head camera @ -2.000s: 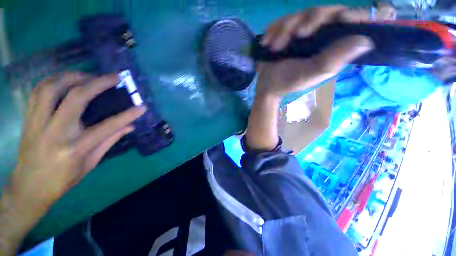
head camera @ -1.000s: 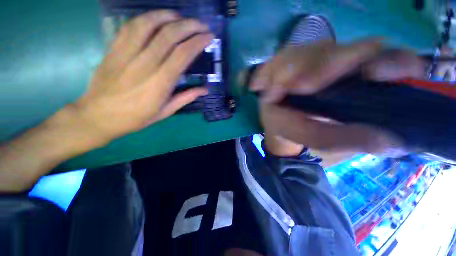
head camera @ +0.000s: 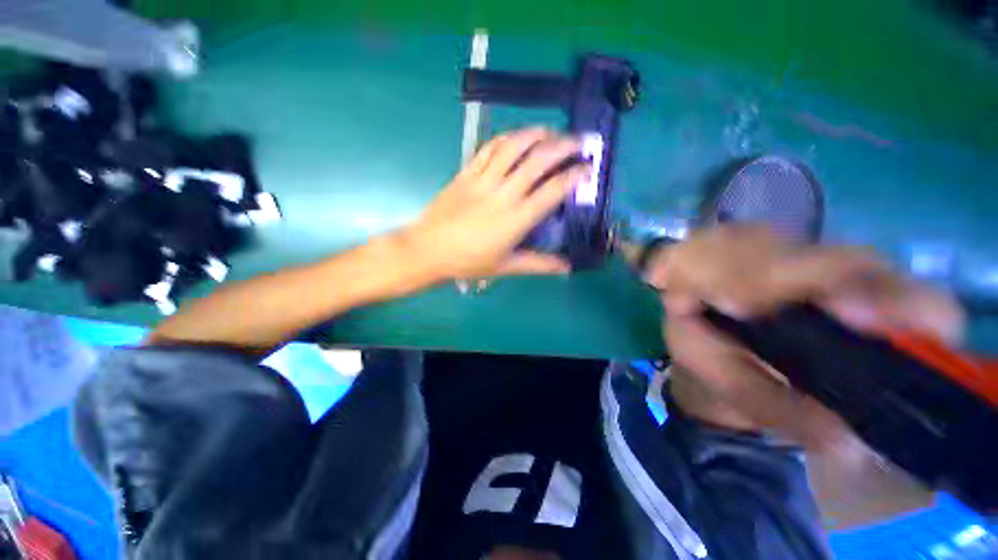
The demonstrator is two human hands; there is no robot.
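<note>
The black plastic frame [head camera: 593, 224] lies on the green bench, its crossbar running away from me and one arm pointing left. My left hand [head camera: 498, 208] holds a black sub-part with a white-silver metal plate [head camera: 589, 170] against the crossbar; the fingers hide most of the sub-part. My right hand [head camera: 755, 295], blurred, grips the electric screwdriver [head camera: 875, 383], black with an orange-red back. Its tip [head camera: 633, 252] is close to the near end of the crossbar; I cannot tell whether it touches. The round grey screw dish [head camera: 772, 195] stands just beyond my right hand.
A pile of black sub-parts [head camera: 131, 197] with white-silver glints lies at the bench left. A grey-white object [head camera: 104, 38] reaches in at the top left. A pale tape strip [head camera: 475, 120] runs under the frame arm. The bench's near edge is close to my body.
The view has swung left, bringing the sub-part pile into sight. The screwdriver has come from over the dish side to near the crossbar's end. My left hand stays on the sub-part.
</note>
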